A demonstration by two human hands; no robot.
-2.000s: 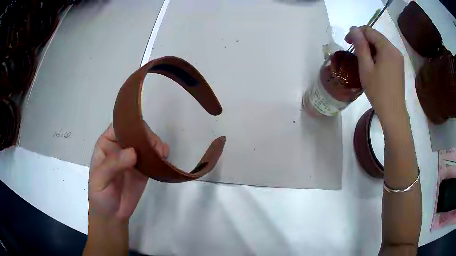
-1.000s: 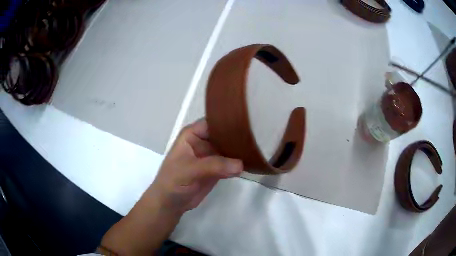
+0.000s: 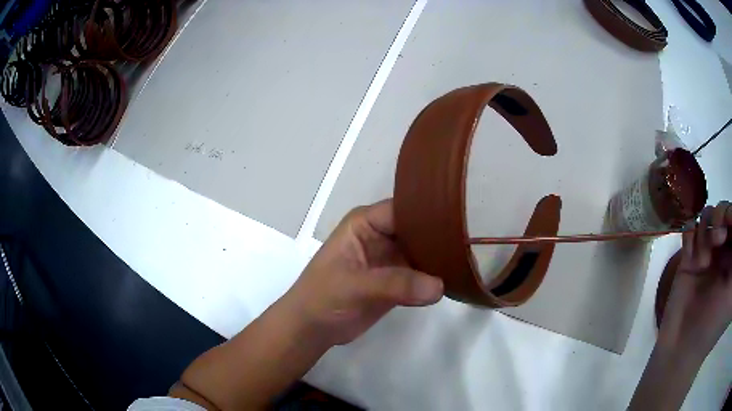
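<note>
My left hand [image 3: 361,277] holds a brown headband [image 3: 429,177] upright by its lower left side, its open ends facing right. Short black lining strips show inside near both tips. My right hand [image 3: 706,241], at the right edge and partly cut off, holds a thin reddish-brown applicator [image 3: 578,238]. The applicator lies level across the hoop's opening and its tip is at the headband's near edge. A glass jar of brown edge paint [image 3: 638,205] stands just behind my right hand, with a second thin rod leaning out of it.
Grey cardboard sheets [image 3: 241,104] lie on the white table [image 3: 185,241]. Many brown headbands [image 3: 84,100] crowd the far left. Nested brown headbands [image 3: 630,28] and a dark blue hoop [image 3: 694,18] lie at the far right. Another brown headband [image 3: 665,293] is partly hidden by my right arm.
My right hand was at the jar, then out of view; it is now back with the applicator against the headband's edge. The view has shifted, and the held headband appears further right.
</note>
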